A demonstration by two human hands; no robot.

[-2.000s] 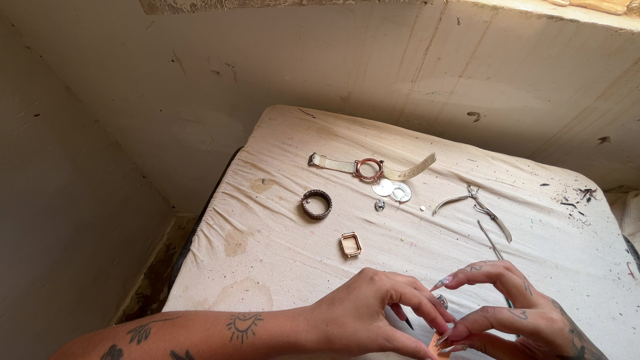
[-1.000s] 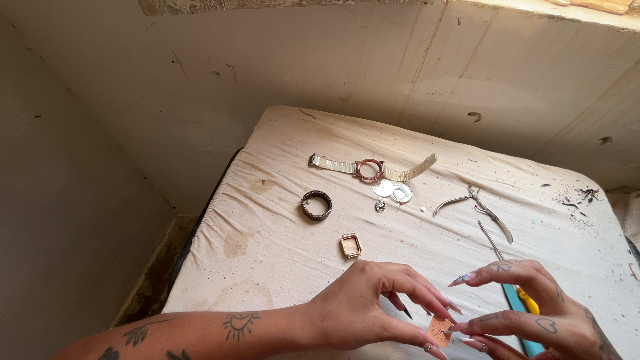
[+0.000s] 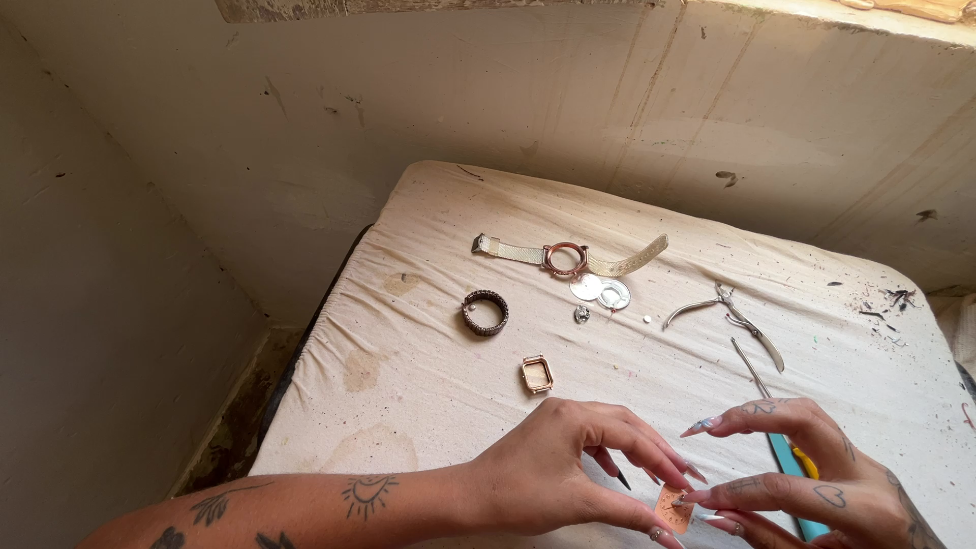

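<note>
Between thumb and finger, my left hand grips a small rectangular copper-coloured watch dial. The fingertips of my right hand meet at the dial's face; whether they pinch a small part there is too small to tell. A rose-gold rectangular watch case lies just beyond my left hand. Farther off are a dark coiled watch bracelet, a round rose-gold watch case with a mesh strap, two silvery discs and a small watch movement.
Metal nippers lie at the right. A screwdriver with a teal handle and a yellow-handled tool are partly under my right hand. Dark scraps dot the cloth-covered table near its far right corner, below the wall.
The dial has turned its face more into view between my hands. My right hand has shifted right, uncovering part of the teal and yellow handles.
</note>
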